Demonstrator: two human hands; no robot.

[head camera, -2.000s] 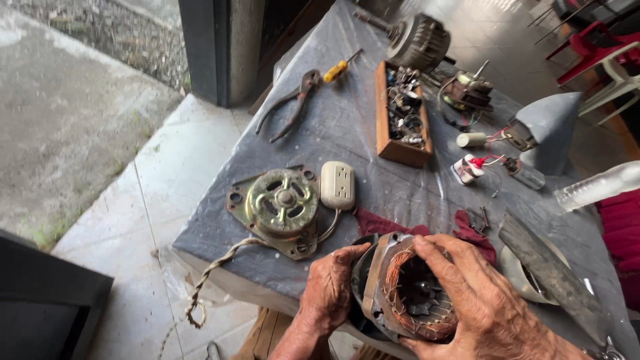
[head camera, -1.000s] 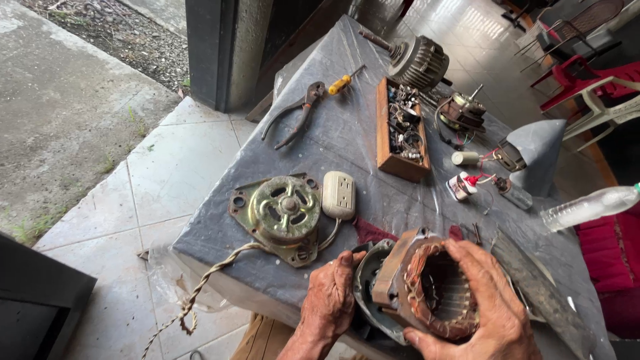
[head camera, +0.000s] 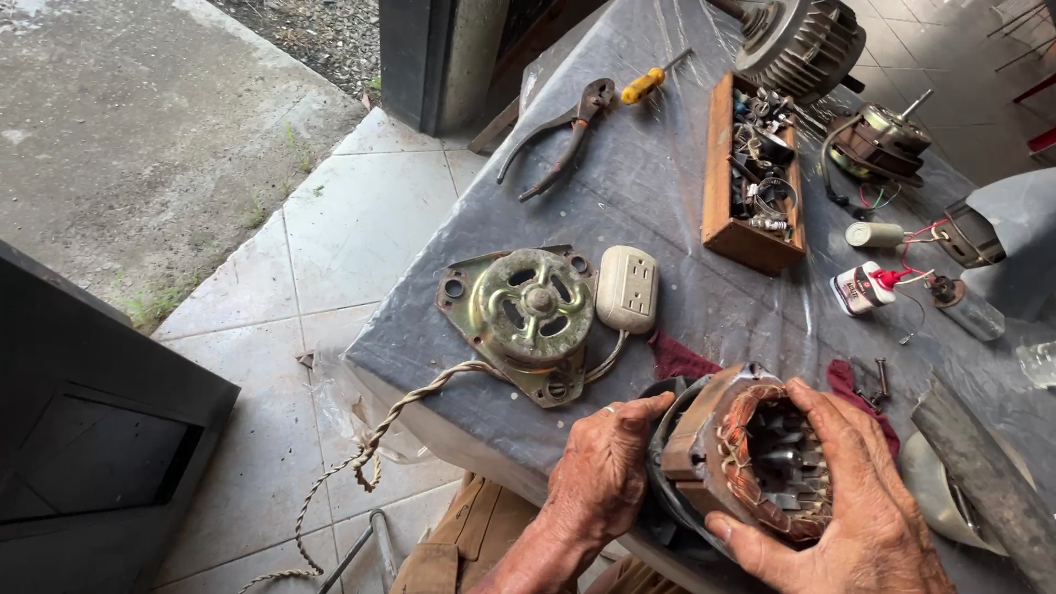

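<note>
A motor stator (head camera: pixel 701 454) with copper windings stands tilted at the near edge of the table, its open bore toward the right. My right hand (head camera: pixel 850 503) grips its right side, fingers on top and thumb below the winding ring. My left hand (head camera: pixel 606 462) holds the dark housing (head camera: pixel 672 412) behind the stator, index finger along its upper rim. Metal fins and a rounded metal part show inside the bore. Left of them lies a motor with a pierced metal cover (head camera: pixel 536 305), beside a beige outlet box (head camera: pixel 627 289) on a twisted cord (head camera: pixel 429 388).
Slip-joint pliers (head camera: pixel 577 124) and a yellow-handled screwdriver (head camera: pixel 643 85) lie farther back. A wooden box (head camera: pixel 718 165) holds small parts. Behind it stand a finned motor (head camera: pixel 804 49) and a smaller motor (head camera: pixel 883 140). A glue bottle (head camera: pixel 862 289), a capacitor (head camera: pixel 874 234) and a curved metal sheet (head camera: pixel 990 478) are at right.
The stator has turned in my hands, its bore tilting differently from one second ago. My right hand's fingers have shifted around the ring. Both hands keep their hold.
</note>
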